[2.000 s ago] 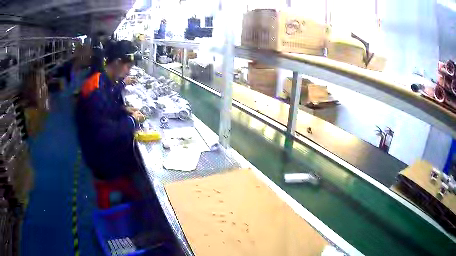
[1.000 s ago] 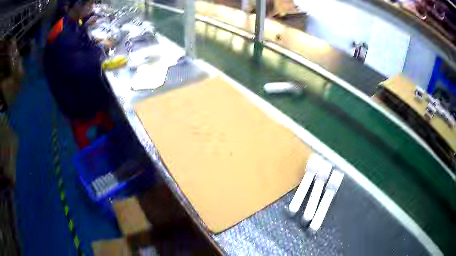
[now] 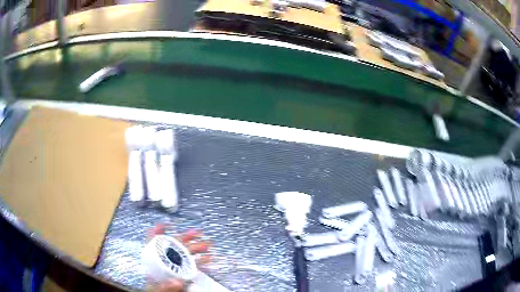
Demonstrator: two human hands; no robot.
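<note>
A white handheld fan [image 3: 171, 256] is at the lower left of centre, its round grille facing up and its handle running to the lower right, cut off by the bottom edge. My left hand [image 3: 191, 248] is around and behind the fan head, blurred, fingers showing above and right of it. My right hand is not in view. Flat white handle covers [image 3: 333, 251] lie in a loose criss-cross pile right of centre. A padded hammer [image 3: 296, 214] with a black grip lies left of them.
Three fans [image 3: 151, 171] lie side by side next to the cardboard sheet [image 3: 63, 177]. An overlapping row of fans [image 3: 456, 185] is at far right, with a phone [image 3: 487, 254] below. Beyond, the green conveyor [image 3: 256, 85] carries spaced fans.
The view has swung right along the bench. The other worker and the blue crate have left view. My left hand with a fan, the hammer, the handle covers and the fan row now show.
</note>
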